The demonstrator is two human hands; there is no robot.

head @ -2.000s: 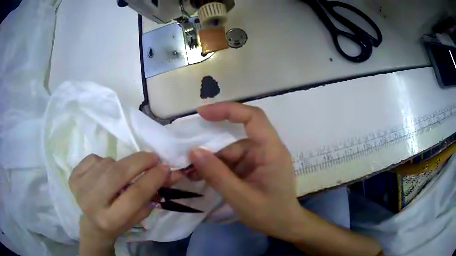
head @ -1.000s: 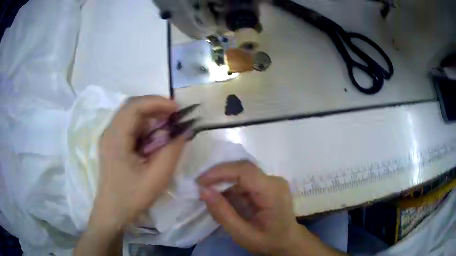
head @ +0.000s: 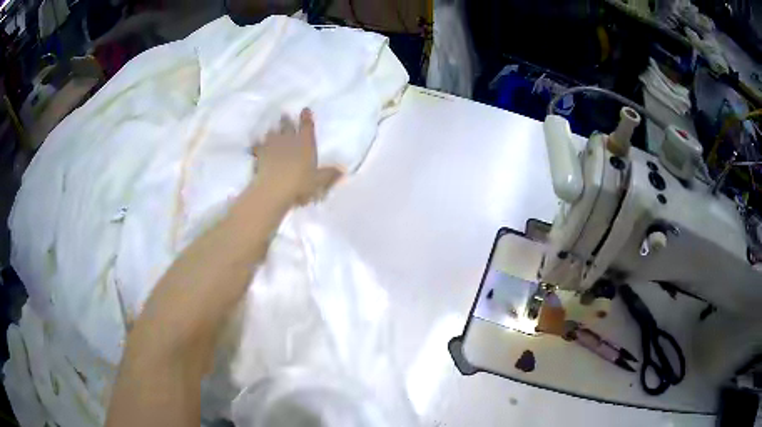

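Observation:
My left hand is stretched out over a large heap of white garment cloth, palm down on its upper part. The fingers look spread and the thumb points right; the hand is slightly blurred. No grip on the cloth shows. A looser white piece hangs below the wrist towards the bottom edge. The pink-handled thread snips lie on the machine bed, right of the orange-brown block. My right hand is out of the picture.
The white sewing machine stands at the right, its needle area lit. Black shears lie under its arm, near the snips. A black object is at the lower right corner. More white cloth hangs in the background.
The view has swung left and up. The snips have left my left hand and lie on the machine bed. My left hand has moved onto the heap; my right hand has left the picture.

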